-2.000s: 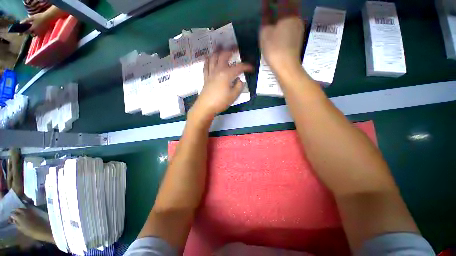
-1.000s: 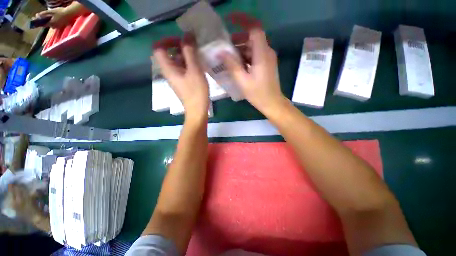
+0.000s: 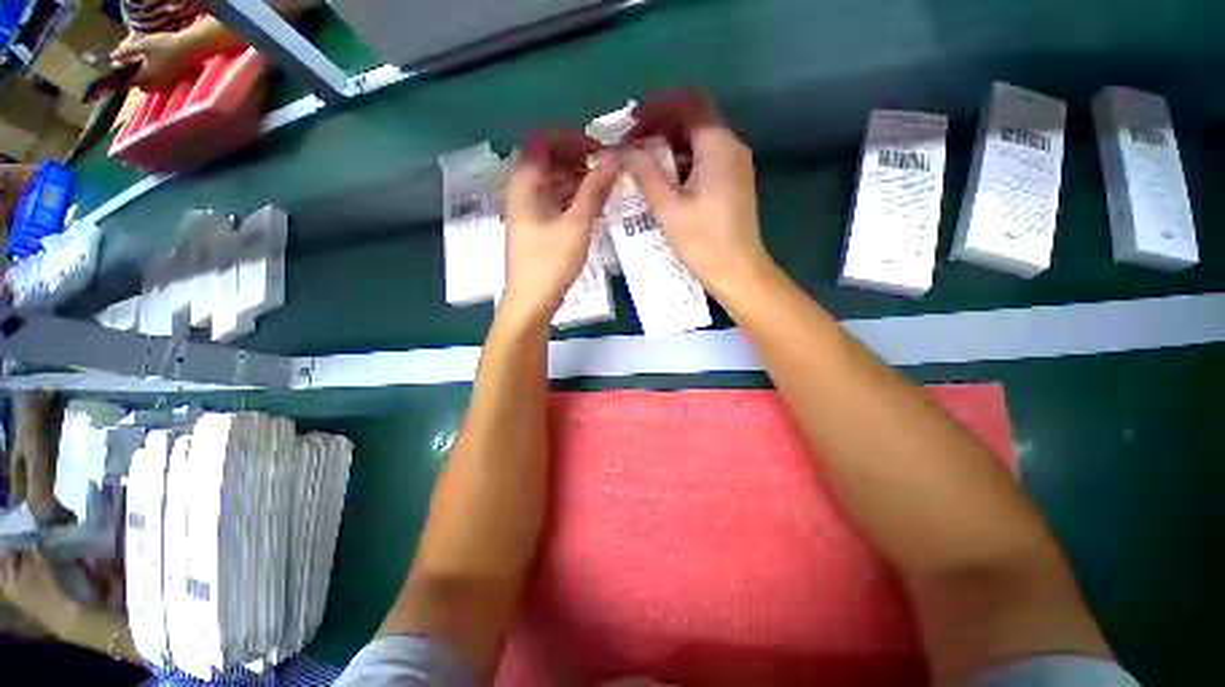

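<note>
A white printed folding carton [image 3: 658, 269] lies tilted on the green conveyor belt, its flap end at the far side. My left hand [image 3: 554, 222] and my right hand [image 3: 701, 201] meet at that far end, thumbs close together; the fingertips are dark and blurred. My right hand grips the carton. My left fingers are at its flap, but their hold is not clear. Another carton with its tuck end flap sticking out [image 3: 470, 235] lies left of my left hand, and one more is partly hidden under that hand. Three closed cartons [image 3: 893, 201] lie apart at the right.
A pale guide rail [image 3: 994, 336] crosses between the belt and the pink-red foam mat [image 3: 726, 523]. A bundle of flat white pieces [image 3: 229, 537] stands at lower left. A grey frame bracket [image 3: 148, 349], a red tray [image 3: 188, 108] and other people's hands [image 3: 161, 54] are at left.
Both hands have come together at the carton's far end, and the carton, raised and blurred before, now lies lower. Since the first frame, another carton stands among those at the right.
</note>
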